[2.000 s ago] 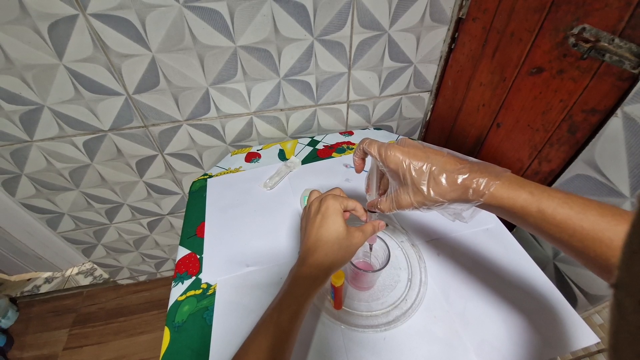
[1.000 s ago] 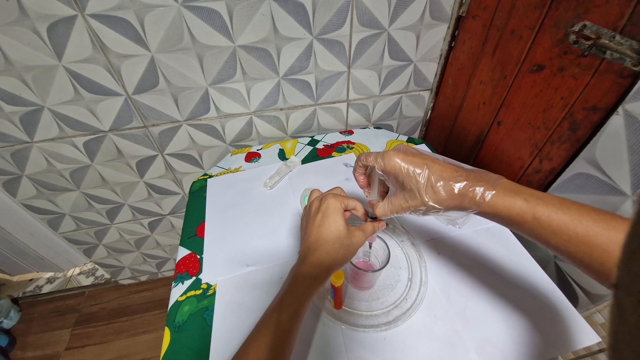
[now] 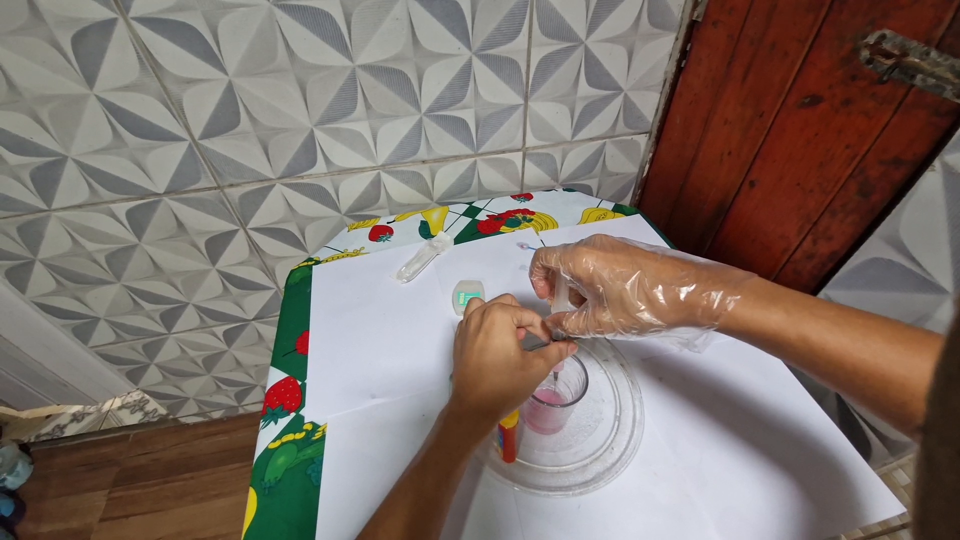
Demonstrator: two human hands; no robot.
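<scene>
My right hand [image 3: 637, 289], in a clear plastic glove, grips a slim translucent tube [image 3: 561, 294], perhaps a syringe, held upright. The bare fingers of my left hand [image 3: 499, 352] pinch a small part at its lower end, mostly hidden by the fingertips. A thin tip with pink on it points down into a clear cup [image 3: 555, 397] holding pink liquid. The cup stands on a round clear glass plate [image 3: 626, 450]. Beside the cup is a small red bottle with a yellow cap [image 3: 507, 436], partly behind my left wrist.
White paper sheets [image 3: 367, 337] cover a fruit-patterned tablecloth [image 3: 289, 450]. A clear wrapped item [image 3: 424, 257] and a small pale container with a green label [image 3: 469, 295] lie beyond my left hand. A tiled wall and a red wooden door [image 3: 795, 135] stand behind the table.
My right hand has shifted slightly, its fingers now lower and closer around the tube. My left hand stays almost where it was, above the cup.
</scene>
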